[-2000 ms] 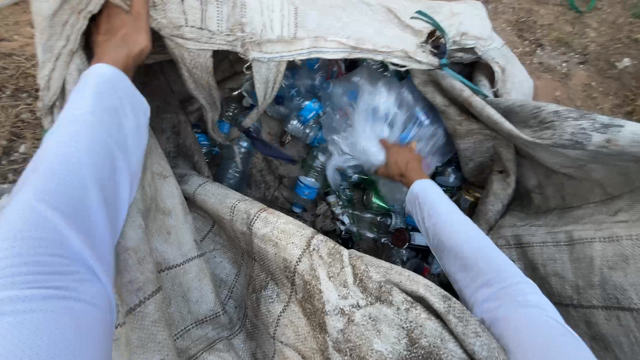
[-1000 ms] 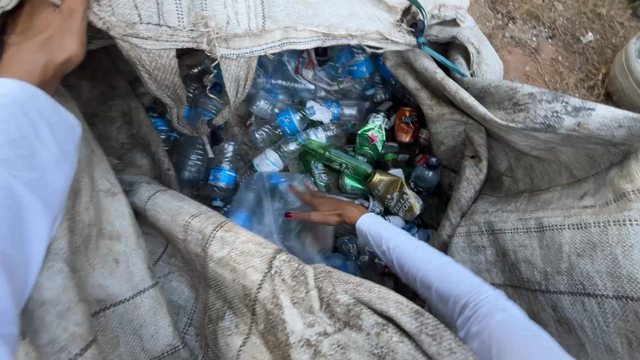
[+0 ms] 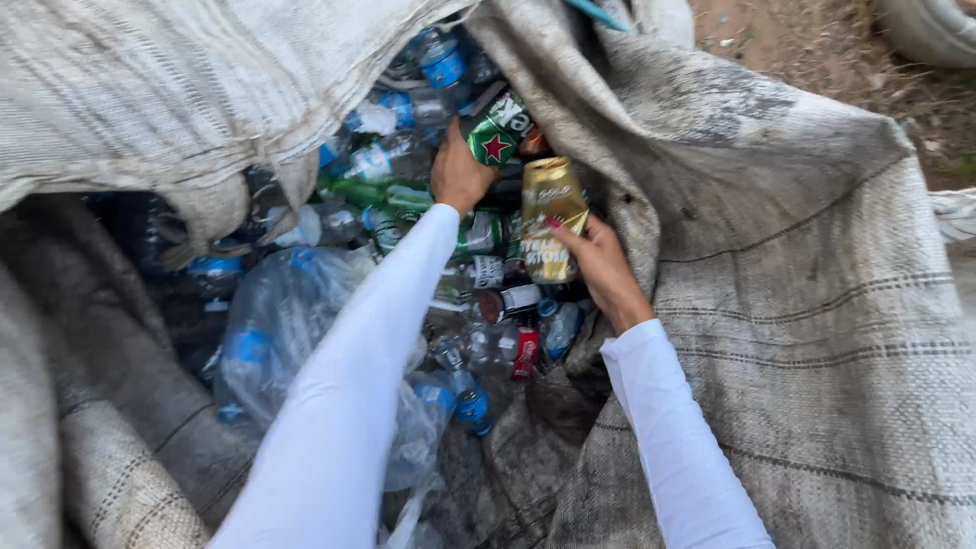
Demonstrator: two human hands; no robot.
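Inside a large woven plastic sack, my left hand grips a green Heineken can at its lower left side. My right hand holds a gold beer can, with the thumb across its front. Around both hands lie green bottles, clear plastic bottles with blue labels and a small bottle with a red label. A clear plastic bag with bottles in it rests left of my left forearm, which hides part of the heap.
A pale flap of the sack covers the upper left of the opening. Folds of the sack rise on the right. Dry ground lies beyond, with a pale rounded object at the top right corner.
My left hand has left the sack's rim and is now on the green can inside. My right hand has let go of the clear bag and taken the gold can. The view has moved closer.
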